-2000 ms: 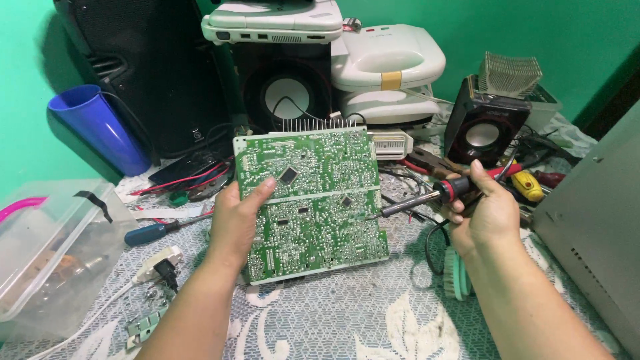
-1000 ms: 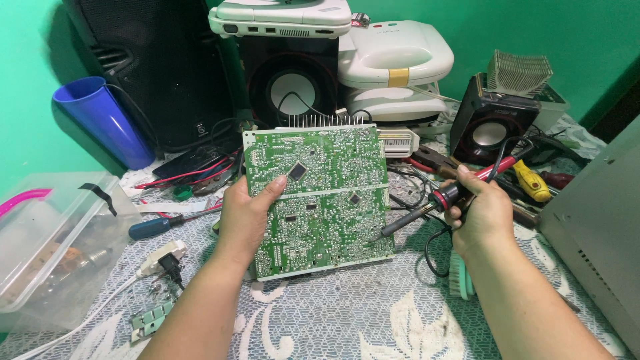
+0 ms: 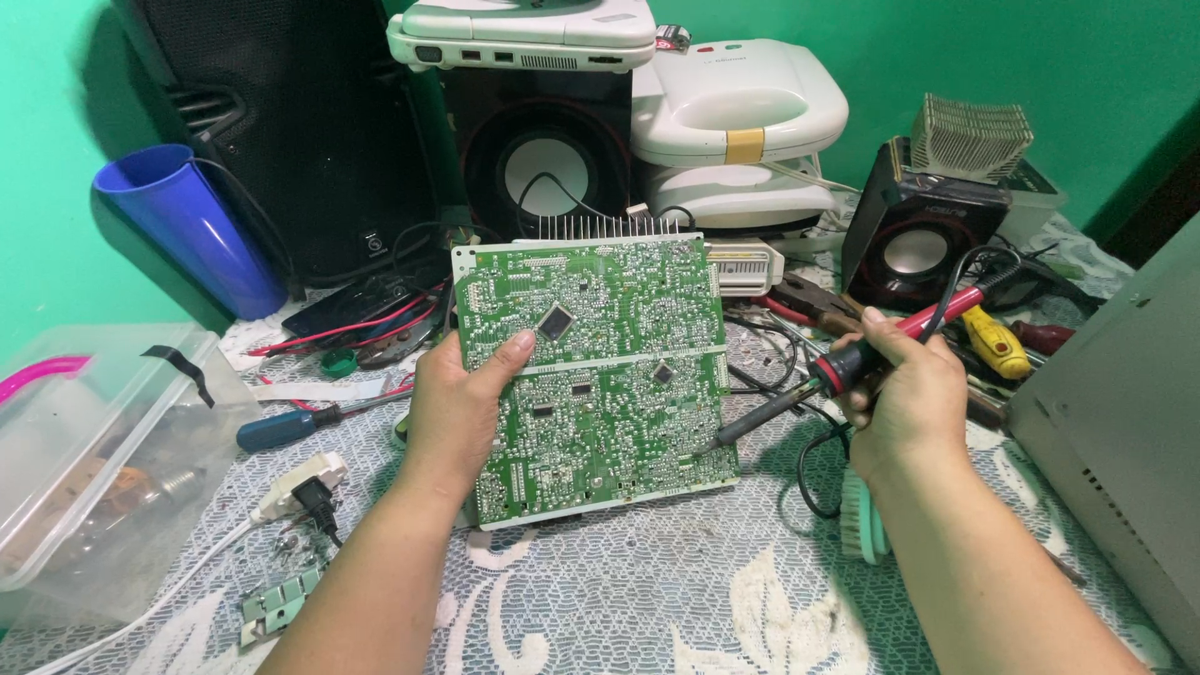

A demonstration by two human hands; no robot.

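My left hand (image 3: 464, 403) grips the left edge of a green printed circuit board (image 3: 609, 412), thumb on its face beside a square black chip (image 3: 554, 323). The board is tilted up toward me, with a row of metal fins or pins (image 3: 609, 228) along its top edge. In my right hand (image 3: 905, 394) is a soldering iron (image 3: 844, 366) with a red and black handle. Its dark barrel points down and left, and its tip is at the lower right part of the board; whether it touches cannot be told.
A clear plastic box (image 3: 103, 450), blue screwdriver (image 3: 289, 427) and white extension socket (image 3: 300, 483) lie left. Speakers (image 3: 534, 141) and a white appliance (image 3: 741, 103) stand behind. Pliers (image 3: 816, 300), a yellow-handled tool (image 3: 994, 342), brush (image 3: 862, 516) and grey metal casing (image 3: 1116, 403) are right.
The soldering iron's tip has moved down the board, from beside the small right-hand chip to the lower right part. My left hand keeps its hold on the board.
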